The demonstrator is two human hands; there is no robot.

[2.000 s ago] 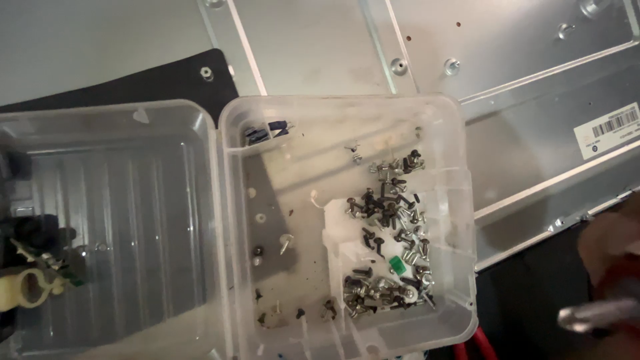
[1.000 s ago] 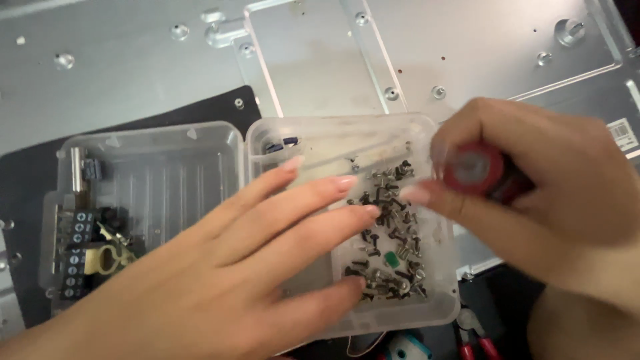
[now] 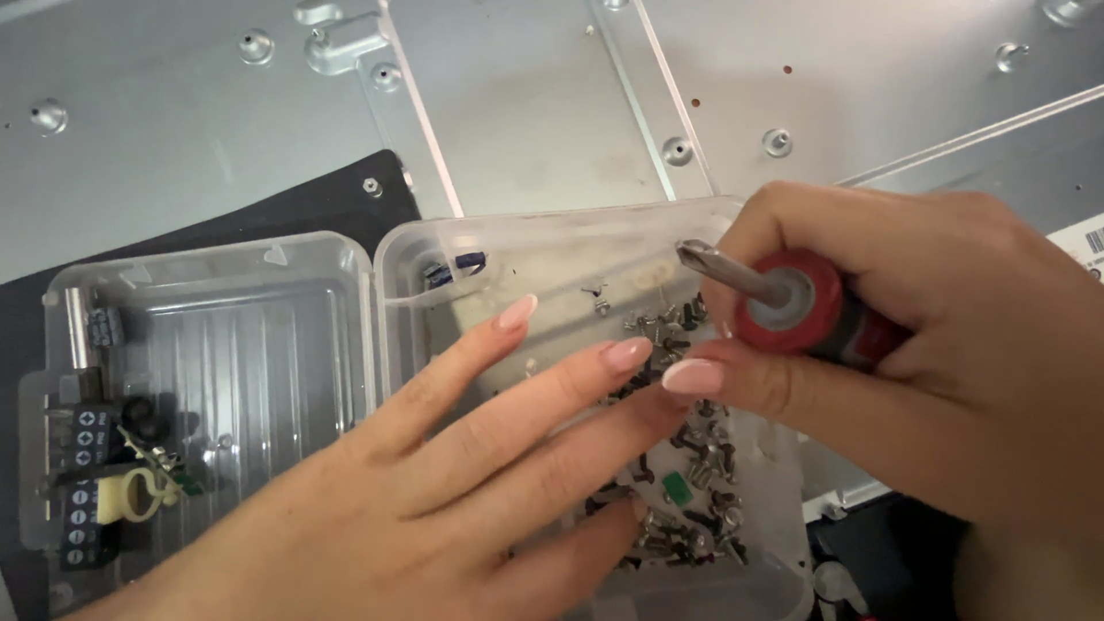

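My right hand (image 3: 914, 345) grips a red-handled Phillips screwdriver (image 3: 793, 302), its metal tip pointing up and left above the right part of a clear plastic box (image 3: 552, 220). Over the same box spreads my left hand (image 3: 448, 483), fingers apart, partly covering a pile of small screws (image 3: 711, 457). The left fingertips come close to my right thumb; whether they touch a screw or one another is hidden. Among the screws lies a green piece (image 3: 677, 489). A loose screw (image 3: 601, 304) rests higher up, and dark blue parts (image 3: 457, 267) sit in the box's upper left corner.
The box's open lid (image 3: 332, 250) on the left holds a black screwdriver-bit holder (image 3: 86, 492), a metal shaft and a cream plastic ring part (image 3: 142, 496). Beneath is a silver metal panel (image 3: 535, 112) with raised studs, plus a black sheet (image 3: 345, 194). Red-handled pliers (image 3: 837, 586) lie lower right.
Two seconds ago only a blurred hand with a metal tip showed at the right edge; both hands are now over the box. Since one second ago, the screwdriver's shaft has turned into view.
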